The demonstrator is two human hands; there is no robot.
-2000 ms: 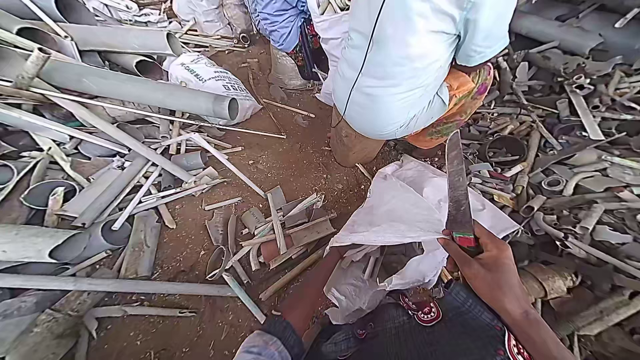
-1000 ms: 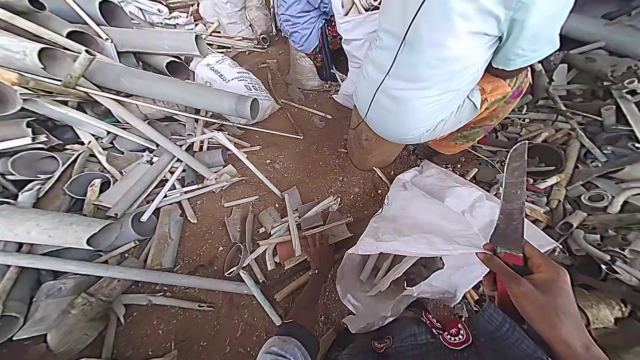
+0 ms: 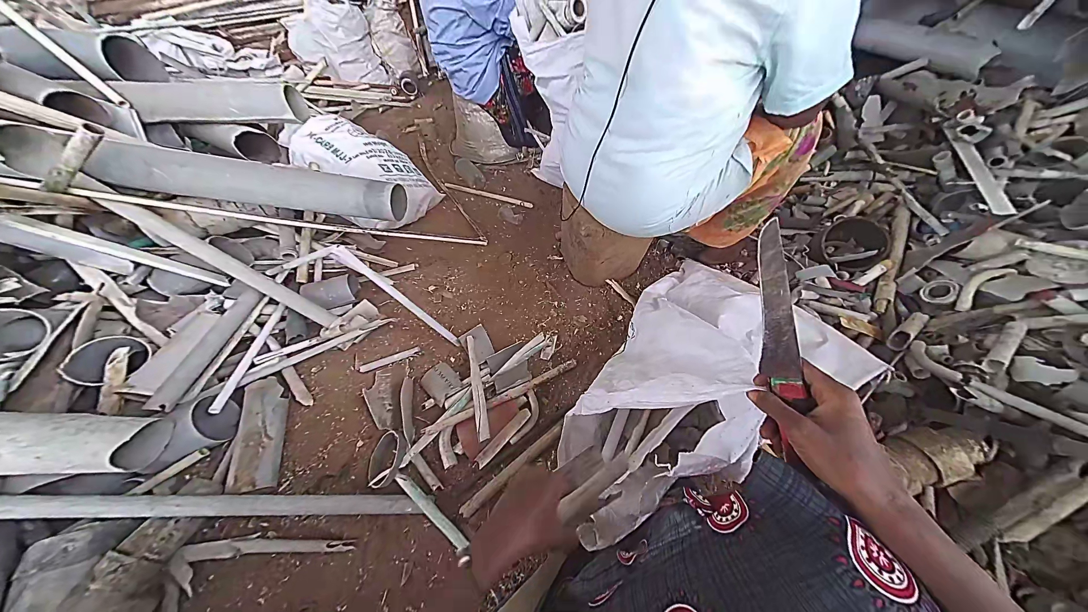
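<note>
My right hand (image 3: 816, 421) is closed round the red handle of a large knife (image 3: 778, 310), its broad, worn blade pointing up. Its thumb side touches the edge of a white woven sack (image 3: 671, 340). The sack lies by my knees with its mouth towards me, and pale plastic pipe pieces show inside. At the mouth, my left hand (image 3: 531, 518) is blurred; a greyish pipe piece (image 3: 591, 493) extends from its fingers into the opening. Left of the sack, a small heap of pipe scraps (image 3: 480, 399) lies on the dirt.
Long grey pipes (image 3: 246, 174) and offcuts fill the left side. Behind them lies a printed white sack (image 3: 365, 161). A person in a light blue shirt (image 3: 671, 119) is crouched ahead, with another person in blue (image 3: 467, 42) beyond. Mixed pipe scrap (image 3: 1003, 297) covers the right.
My left hand has moved from the scrap heap to the sack's mouth, where a pipe piece is now at its fingers. The knife has stayed in my right hand.
</note>
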